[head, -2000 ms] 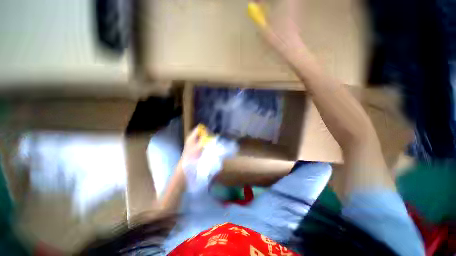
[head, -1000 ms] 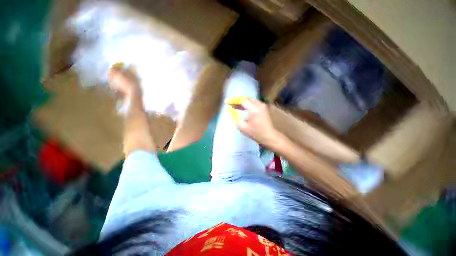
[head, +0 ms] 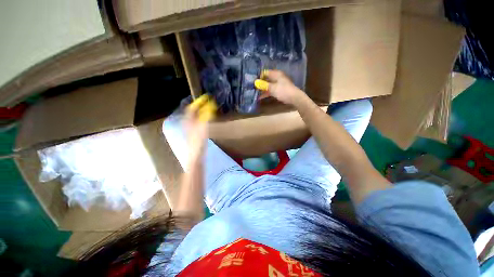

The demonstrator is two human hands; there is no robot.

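Note:
The open brown packing carton [head: 316, 54] stands in front of my lap, with dark bagged sandals [head: 273, 35] lined up inside under shiny clear film. My right hand [head: 279, 88], with yellow finger cots, reaches in over the near part and has its fingers on the right edge of a bagged sandal [head: 248, 81]. My left hand [head: 197, 116], also with yellow cots, is blurred at the carton's near left corner. Whether it holds anything cannot be made out. A flat greyish panel [head: 295, 70] shows partly behind my right hand.
An open bag carton [head: 81, 116] with loose whitish plastic bags [head: 103, 167] stands at the left. Stacked cardboard sheets [head: 59, 67] lie beyond both cartons. A black plastic sack [head: 476, 54] is at the upper right. A red stool [head: 476, 157] and green floor show at the right.
My left hand has left the loose bags and moved right to the packing carton. My right hand has moved from above my leg into that carton. The view has swung back towards the packing carton.

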